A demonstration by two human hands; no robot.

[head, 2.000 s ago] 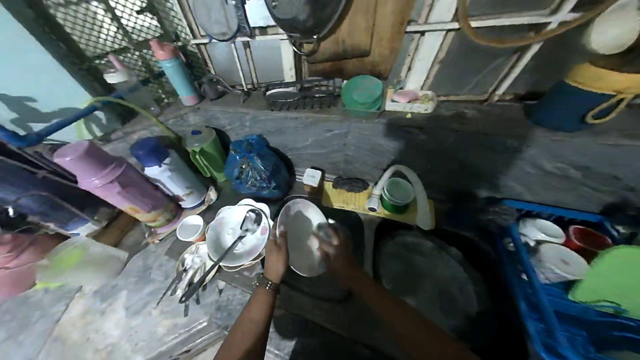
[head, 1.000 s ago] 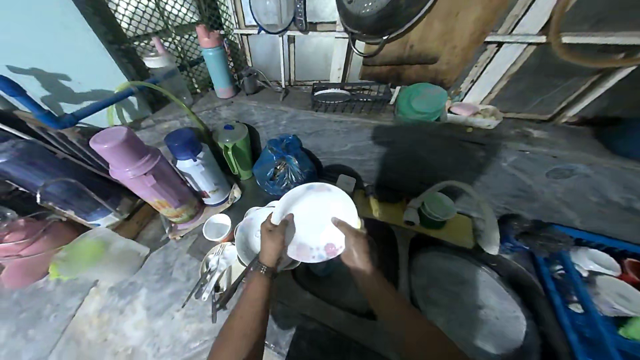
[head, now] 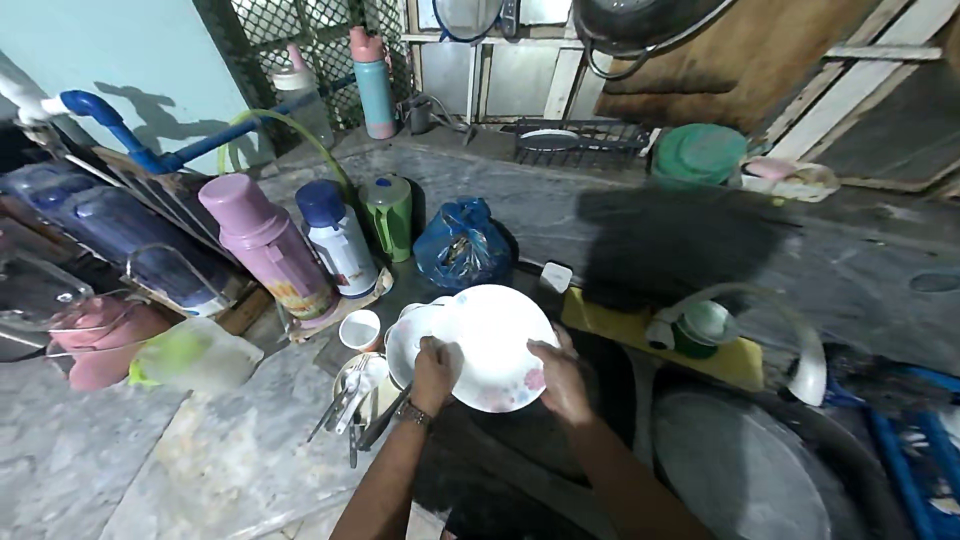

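A white plate with a pink floral rim [head: 499, 349] is held over the dark sink basin by both hands. My left hand [head: 435, 379], a watch on its wrist, grips the plate's left edge. The right edge is in my right hand [head: 561, 375]. Behind my left hand, white bowls [head: 405, 341] are partly covered by the plate. Beside them stand a small white cup [head: 360, 331] and a dish with several spoons and forks [head: 364, 382]. A dark utensil handle [head: 384, 420] sticks out toward my left wrist.
A blue plastic bag [head: 463, 244], a green pitcher [head: 388, 217] and two thermos flasks [head: 266, 247] stand behind. Right of the basin are a hose [head: 806, 360], a green cup [head: 701, 330] on a yellow strip [head: 600, 319], a large round metal lid or pan [head: 739, 465] and a blue rack [head: 907, 450].
Two seconds ago the plate was tilted, with my right hand over its face; now both hands hold it by opposite edges, its face up. The view has swung left.
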